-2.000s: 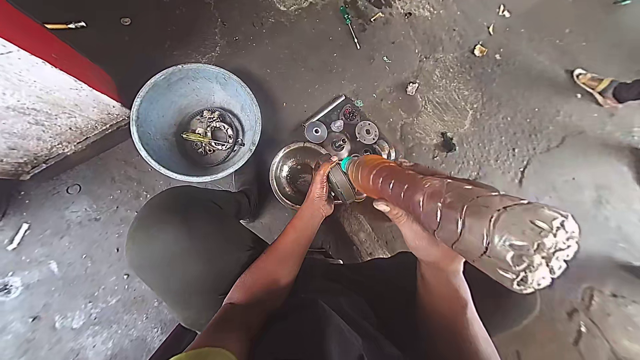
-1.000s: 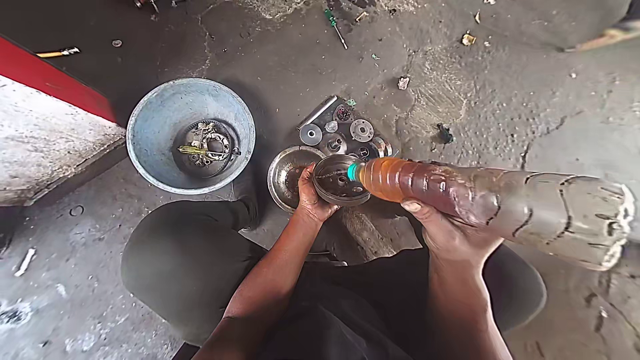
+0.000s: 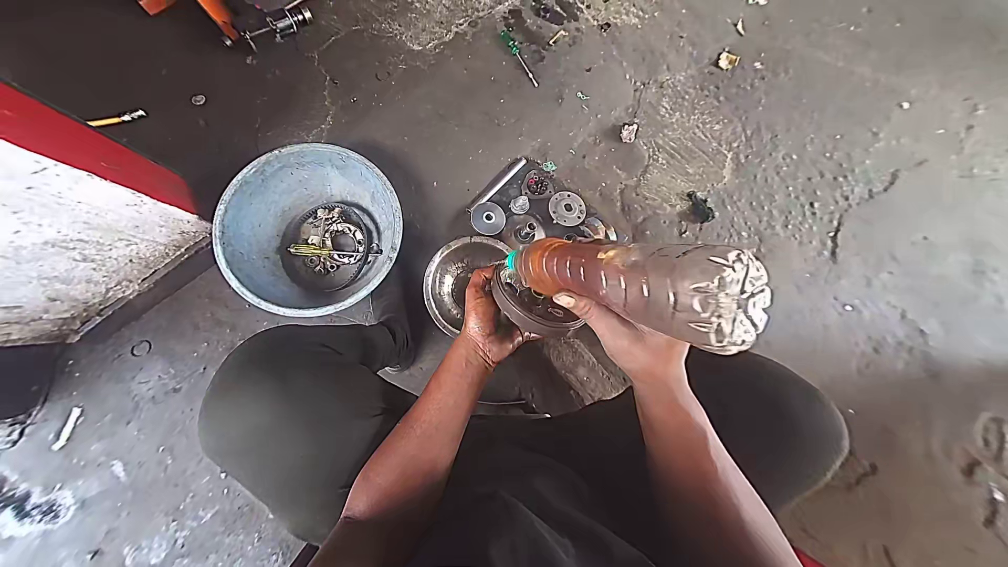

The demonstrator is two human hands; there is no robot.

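Note:
My left hand (image 3: 490, 323) grips a round metal housing (image 3: 543, 319), tilted over a shallow metal bowl (image 3: 442, 287). A large clear plastic bottle (image 3: 646, 287) with reddish-brown liquid lies nearly level in my right hand (image 3: 630, 339). Its teal neck (image 3: 512, 260) points left and meets the housing's upper rim. The bottle hides part of the housing, so any flow of liquid cannot be made out. Just beyond are metal discs, among them a drilled round plate (image 3: 567, 208) and a disc with a centre hole (image 3: 488, 218), beside a metal tube (image 3: 498, 183).
A blue-grey plastic basin (image 3: 236, 236) at the left holds metal parts and a yellow-handled tool (image 3: 311, 250). A green-handled screwdriver (image 3: 520, 59) lies on the concrete floor farther off. A red and white block (image 3: 87, 228) stands at the left edge.
The bottle has swung in my right hand, its base shifting against my forearm's line. The housing in my left hand has tilted differently. The foot at the right two seconds ago is out of view.

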